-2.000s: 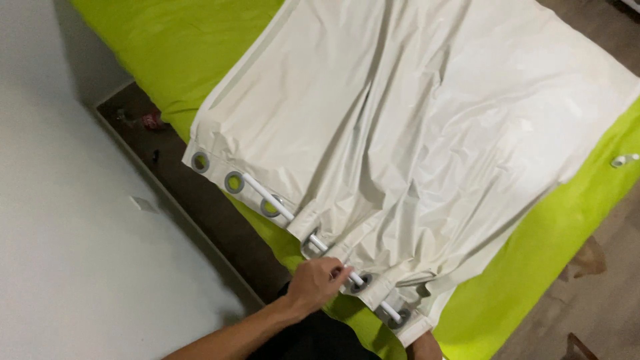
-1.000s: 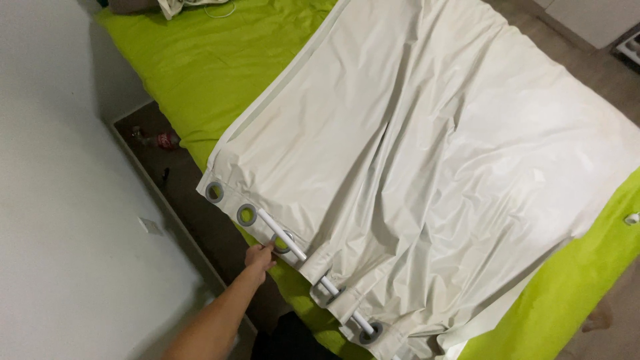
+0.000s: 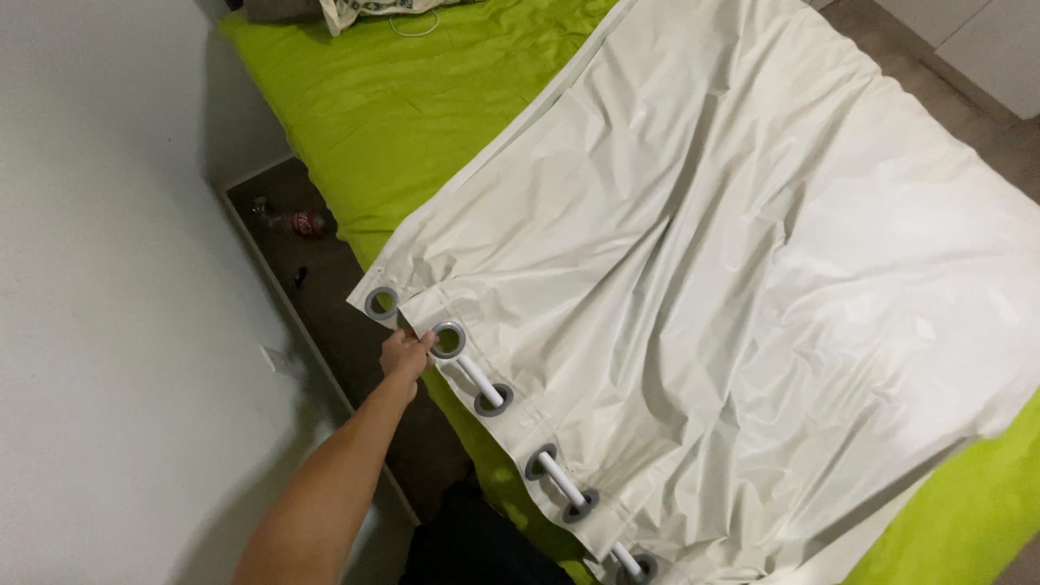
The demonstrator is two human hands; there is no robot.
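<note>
A white grommet curtain (image 3: 569,244) lies wrinkled across a bed with a green cover (image 3: 390,122). A white curtain rod (image 3: 562,481) passes through several gray grommets along the near edge. My left hand (image 3: 409,353) pinches the curtain's top edge beside a gray grommet (image 3: 448,340), close to the rod's upper end. One more grommet (image 3: 381,303), at the curtain's corner, lies beyond the rod with green showing through it. My right hand is out of view.
A pale wall (image 3: 122,284) stands at the left, with a narrow strip of dark floor (image 3: 349,349) between it and the bed. A plastic bottle with a red label (image 3: 307,223) lies on that floor. White cabinets (image 3: 991,49) stand at the upper right.
My left hand has moved from the middle of the rod toward the curtain's corner at the left. Part of my right hand, seen two seconds ago at the bottom, has left the view.
</note>
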